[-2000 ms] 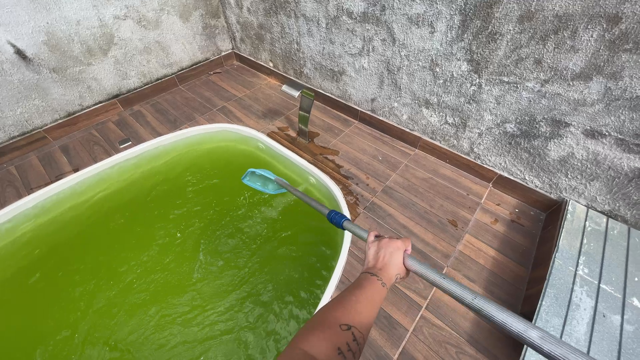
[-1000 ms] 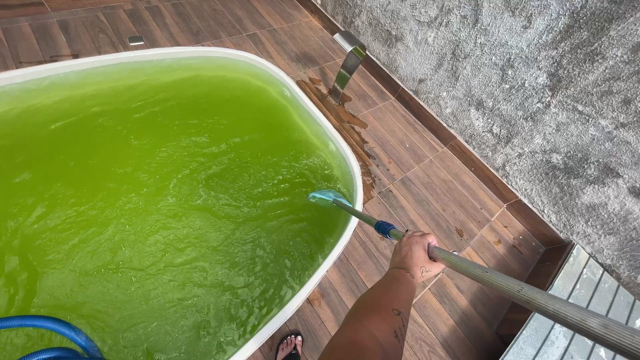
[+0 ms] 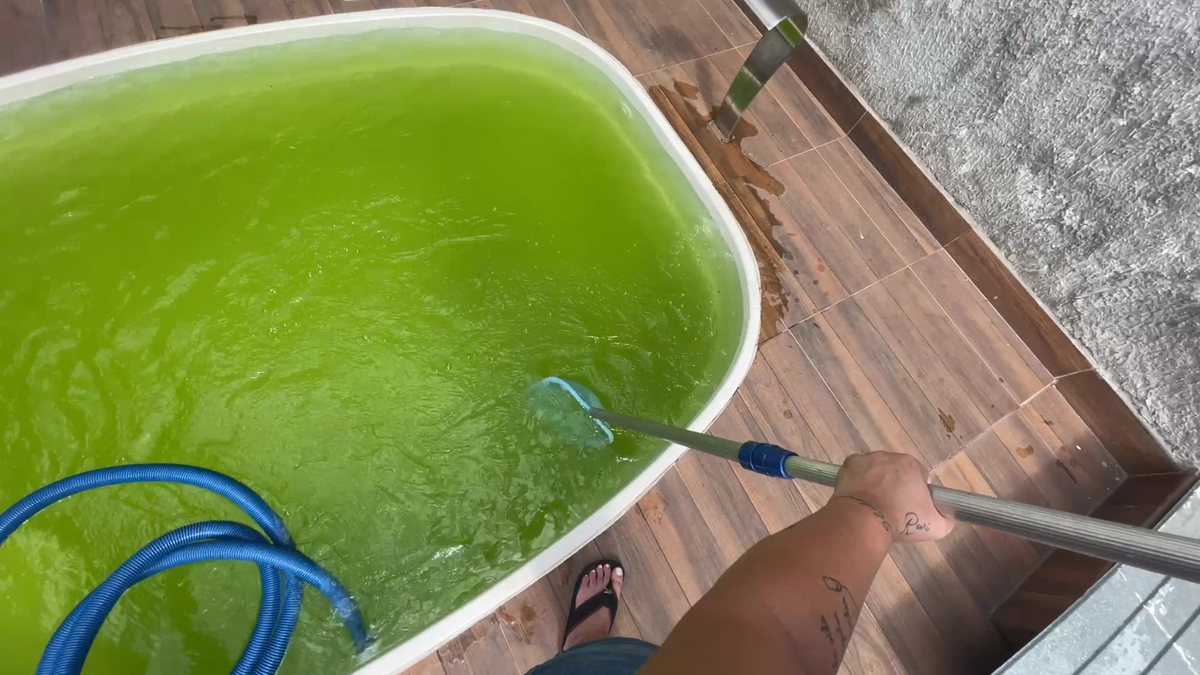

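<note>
One hand, which seems to be my left hand (image 3: 891, 495), is closed around a telescopic metal pole (image 3: 1059, 527), just behind its blue locking collar (image 3: 767, 459). The pole slants across the white pool rim (image 3: 753, 281). At its far end, a light-blue skimmer net (image 3: 570, 412) is partly under the green pool water (image 3: 375, 244). My other hand is out of view; the pole runs off at the right edge.
A coiled blue ribbed hose (image 3: 202, 544) lies in the pool at lower left. A curved metal spout (image 3: 757, 75) stands on wet wood-look tiles (image 3: 872, 347). A rough grey wall (image 3: 1041, 169) borders the deck, with grey slats (image 3: 1125, 623) at lower right. My sandaled foot (image 3: 594, 595) is beside the rim.
The skimmer net, above the water two seconds ago, is now partly under it. The same hand keeps hold of the pole. The view has tilted down, showing more hose and my foot.
</note>
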